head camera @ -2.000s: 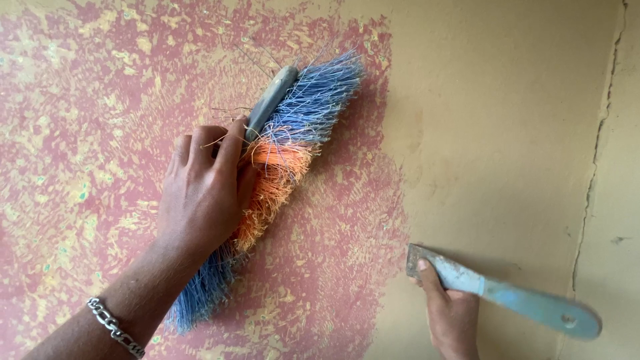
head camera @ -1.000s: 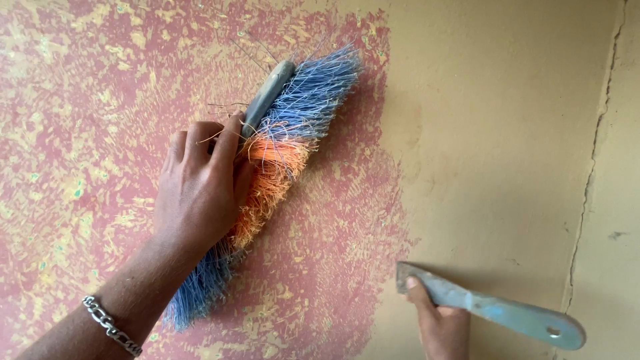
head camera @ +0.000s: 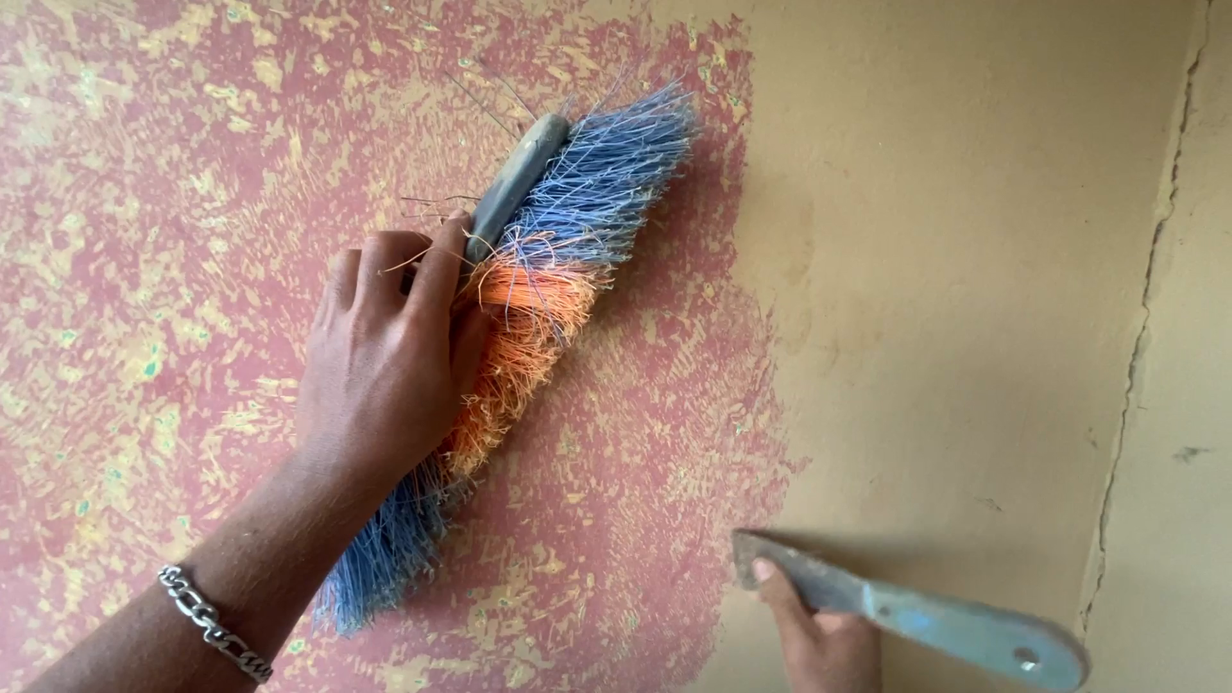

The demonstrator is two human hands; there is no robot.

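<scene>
A brush head with blue and orange bristles point(head camera: 539, 337) lies slanted against the wall. My left hand point(head camera: 385, 356), with a chain bracelet at the wrist, grips its dark block from the left side; the fingertips are partly hidden behind it. At the lower right, my right hand point(head camera: 828, 626) holds a putty knife point(head camera: 962, 621) near its blade, with the thumb on the metal. The blade's edge is at the border between the patchy red area and the tan paint, and the worn blue handle points right.
The wall's left part point(head camera: 173, 385) is mottled red and tan with small green specks. Smooth tan paint point(head camera: 924, 289) covers the right part. A long crack point(head camera: 1141, 337) runs down the wall near the right edge, beside a small dark mark.
Between the first earlier frame and now, my right hand and the putty knife have shifted left and a little down. My left hand still holds the brush head in nearly the same place.
</scene>
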